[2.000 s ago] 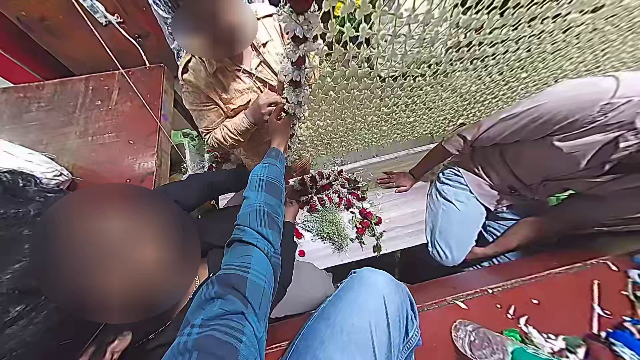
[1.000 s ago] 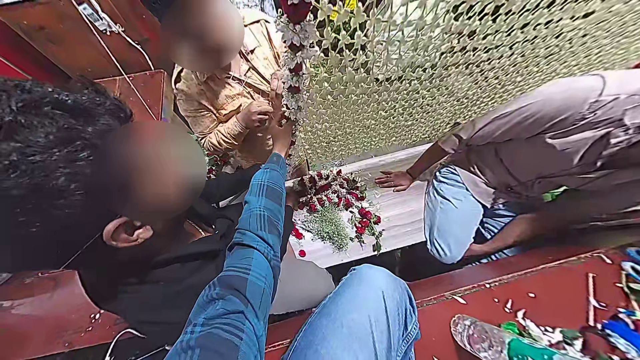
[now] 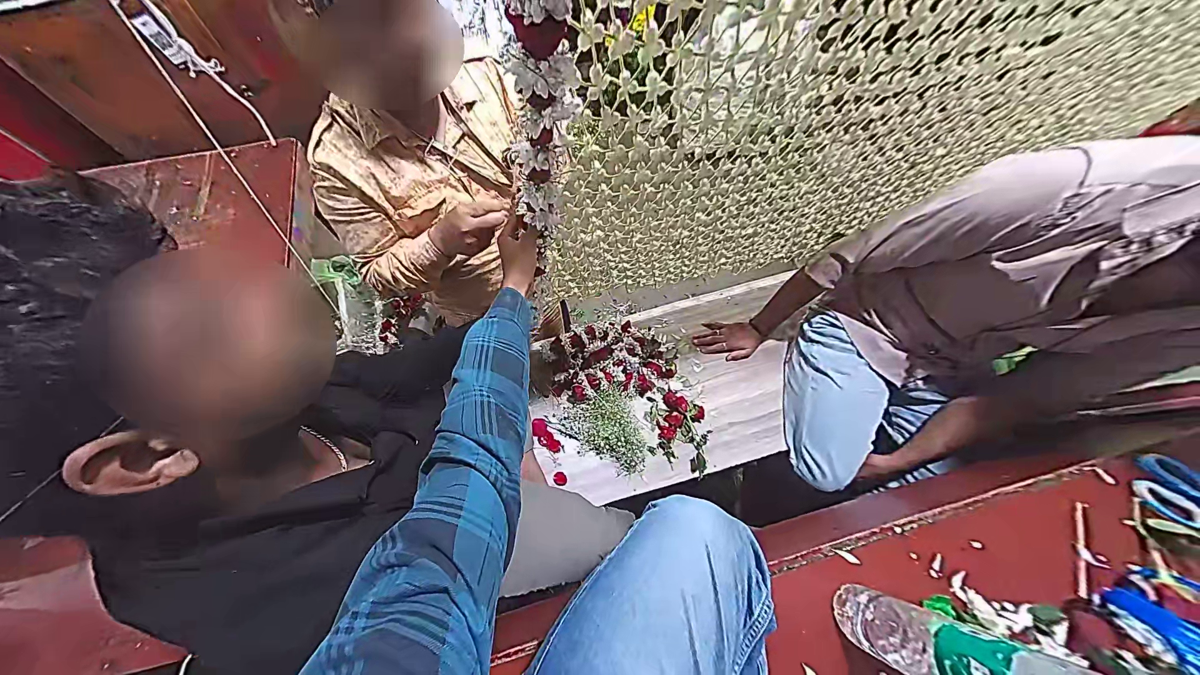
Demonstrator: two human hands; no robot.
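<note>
My left hand (image 3: pixel 518 251), at the end of a blue plaid sleeve, reaches up and grips the lower part of a hanging garland (image 3: pixel 542 122) of white flowers and red roses. Its fingertips are partly hidden. Right beside it are the hands (image 3: pixel 469 228) of a person in a tan patterned shirt. Below, a bunch of red roses and small white flowers (image 3: pixel 609 361) lies on a pale board (image 3: pixel 741 403), with a sprig of fine green filler (image 3: pixel 605 427) and loose red petals (image 3: pixel 546 436). My right hand is out of view.
A person in black (image 3: pixel 281 525) sits close at left. Another in a light shirt (image 3: pixel 975 253) leans a hand (image 3: pixel 729 339) on the board. Behind hangs a pale flower net (image 3: pixel 750 169). The red surface (image 3: pixel 900 553) at lower right holds a plastic bottle (image 3: pixel 937 633), scissors handles (image 3: pixel 1167 487) and plant scraps.
The head of the person in black has moved, first toward the middle and then lower and back left. My left hand stays at the garland.
</note>
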